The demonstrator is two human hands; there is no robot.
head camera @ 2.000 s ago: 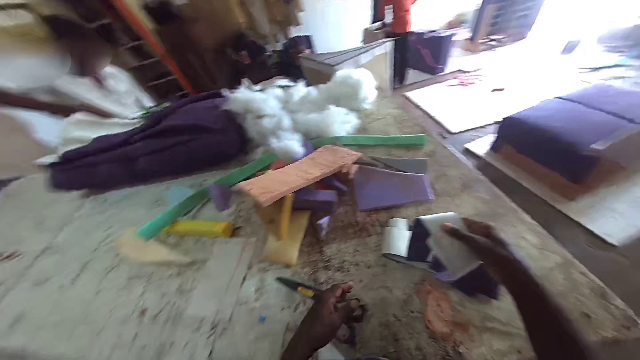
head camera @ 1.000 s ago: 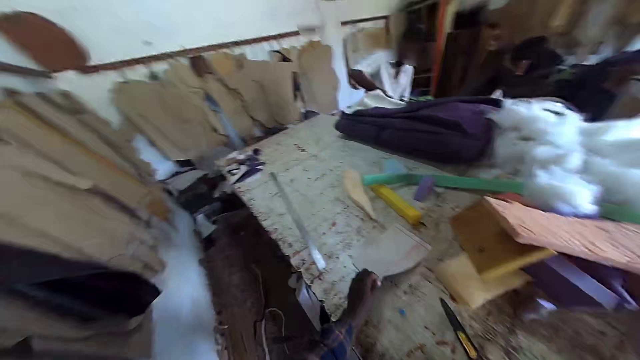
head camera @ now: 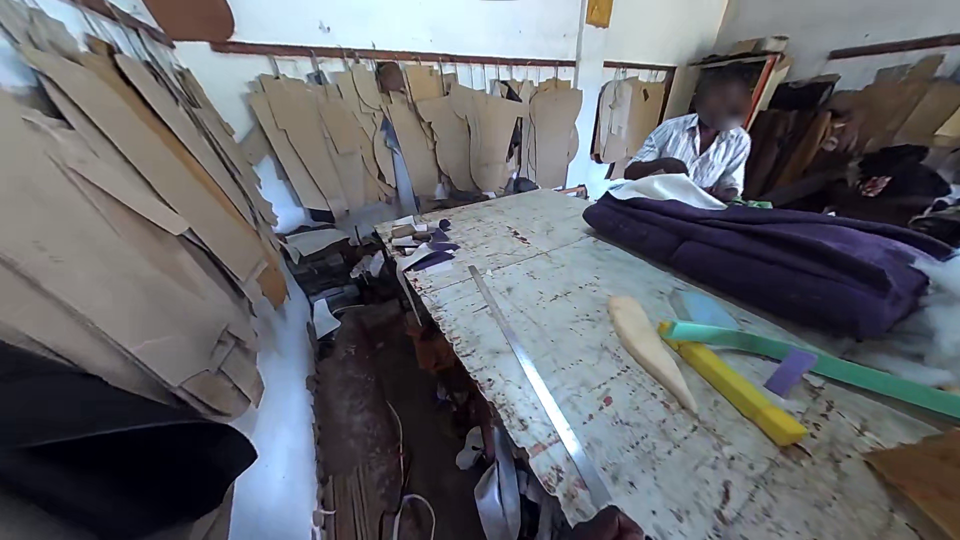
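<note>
At the bottom edge, my left hand (head camera: 606,525) is at the near end of a long flat metal ruler (head camera: 536,382). Only the back of the hand and the bent fingers show, so whether they grip the ruler is unclear. The ruler lies lengthwise near the left edge of the worn worktable (head camera: 555,281). To its right are a tapered beige foam piece (head camera: 646,349), a yellow foam strip (head camera: 739,394), a long green foam strip (head camera: 825,364) and a small purple piece (head camera: 790,373). My right hand is out of view.
A padded dark purple bundle (head camera: 765,247) lies across the table, with a person (head camera: 694,150) behind it. Small scraps (head camera: 427,244) sit at the far left corner. Cardboard patterns (head camera: 480,135) hang along the wall. Left of the table edge is a cluttered gap (head camera: 360,405).
The view has swung far left. My left hand has moved from beside black-and-yellow-handled scissors or a similar tool to the ruler's near end. My right hand, earlier at a white-and-purple piece, has left view.
</note>
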